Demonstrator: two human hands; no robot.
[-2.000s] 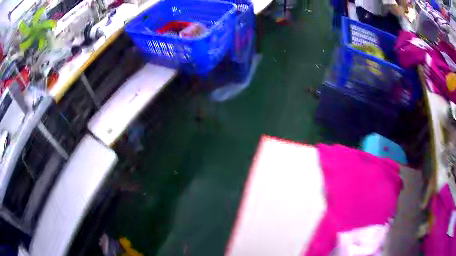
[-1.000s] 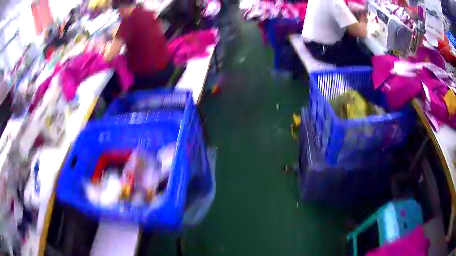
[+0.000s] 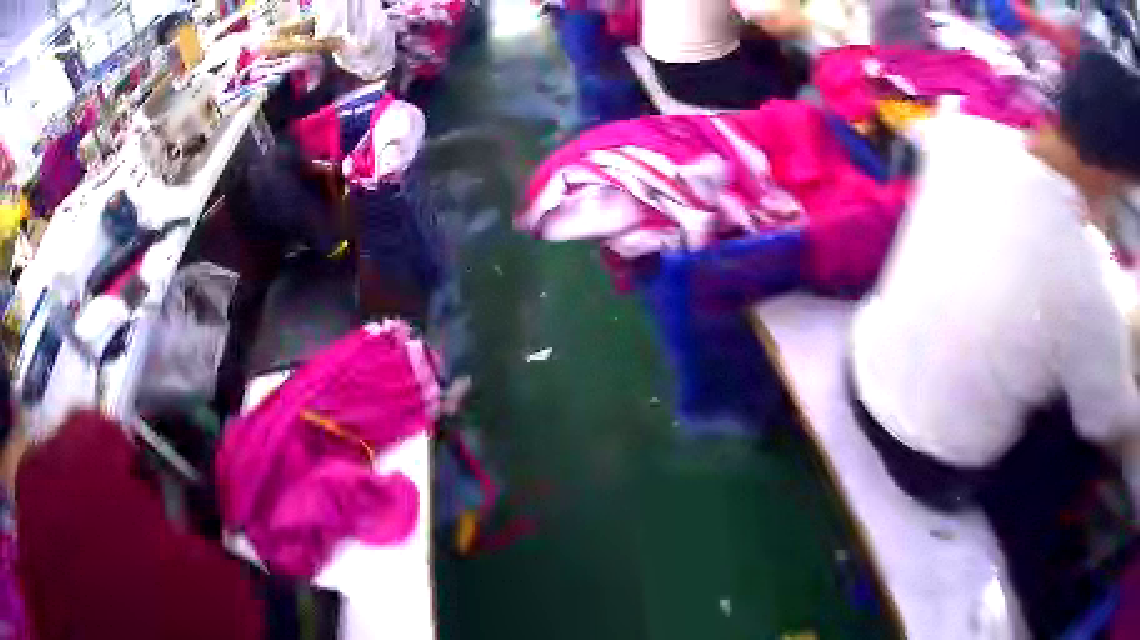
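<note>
Neither of my hands is in the picture. A bundle of magenta fabric (image 3: 328, 438) with a thin orange strip on it lies on a white bench (image 3: 390, 598) at the lower left. A large pile of magenta and pale pink-white pieces (image 3: 675, 175) fills and overhangs a blue crate (image 3: 725, 331) at centre right. The picture is blurred, so the shapes of single pieces cannot be told.
A green floor aisle (image 3: 550, 413) runs ahead. A person in a white top (image 3: 988, 300) sits on a long white bench (image 3: 863, 438) at right. A person in dark red (image 3: 125, 538) is at lower left. Sewing tables (image 3: 188, 231) line the left.
The view has moved forward along the aisle. The earlier blue crates with scraps have left the picture. The dark red and white-topped people are now much nearer, beside magenta piles.
</note>
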